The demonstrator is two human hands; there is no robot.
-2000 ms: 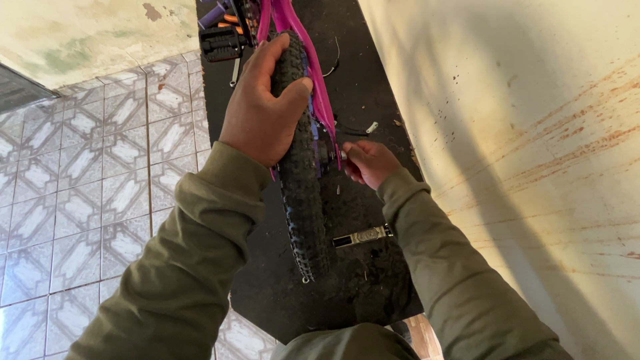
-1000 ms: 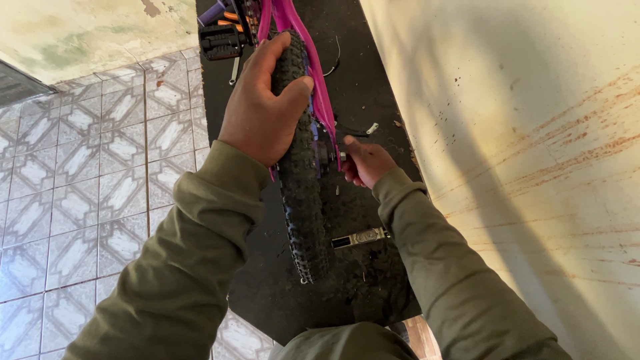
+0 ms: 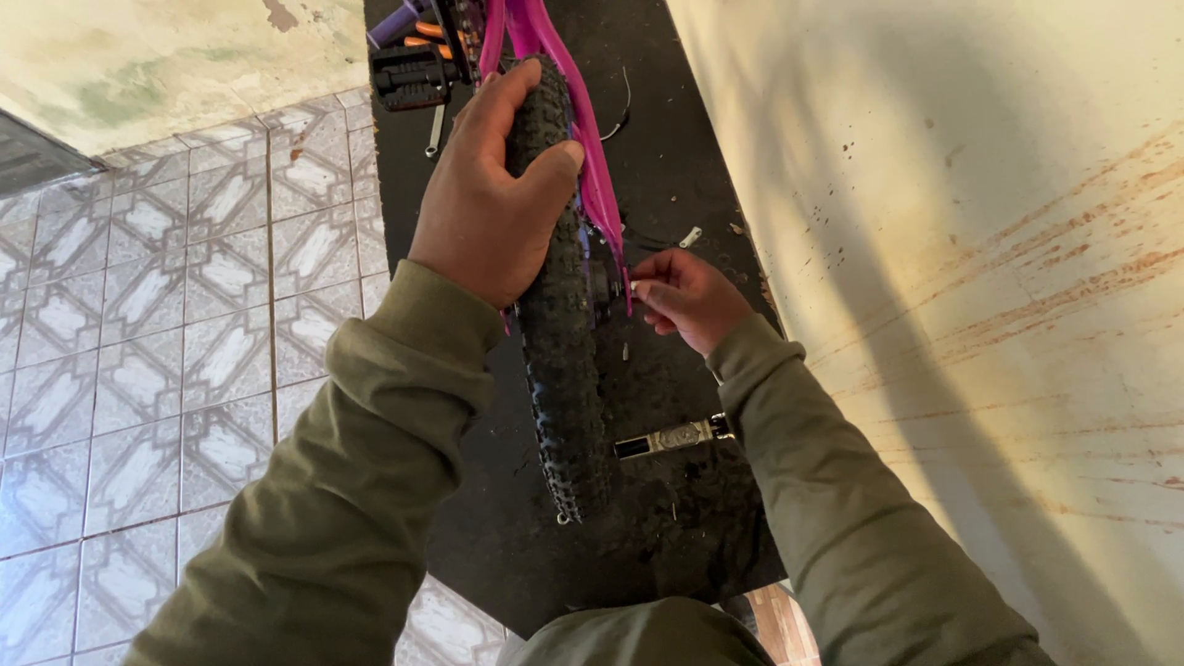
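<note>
My left hand (image 3: 504, 190) is clamped over the top of a knobby black bicycle tire (image 3: 560, 370), its thumb and fingers on either side of the tread. Beside the wheel runs the pink bicycle frame (image 3: 592, 157), whose rear end reaches down to the wheel axle. My right hand (image 3: 689, 296) is at that frame end, thumb and index finger pinching a small light-coloured part (image 3: 636, 288) by the axle. Whether that part is a nut or an axle end cannot be told. The wheel hub is mostly hidden in shadow.
The bicycle rests on a black tabletop (image 3: 499, 573). A metal tool with a black end (image 3: 671, 437) lies right of the tire. A wrench (image 3: 435, 129) lies near the black pedal (image 3: 407, 79), with orange handles (image 3: 430, 39) behind. A cable with a pale end (image 3: 690, 238) and a wall (image 3: 925, 277) are at right.
My right hand's fingers have shifted slightly at the axle end, the hand turning a little. My left hand has stayed on the tire.
</note>
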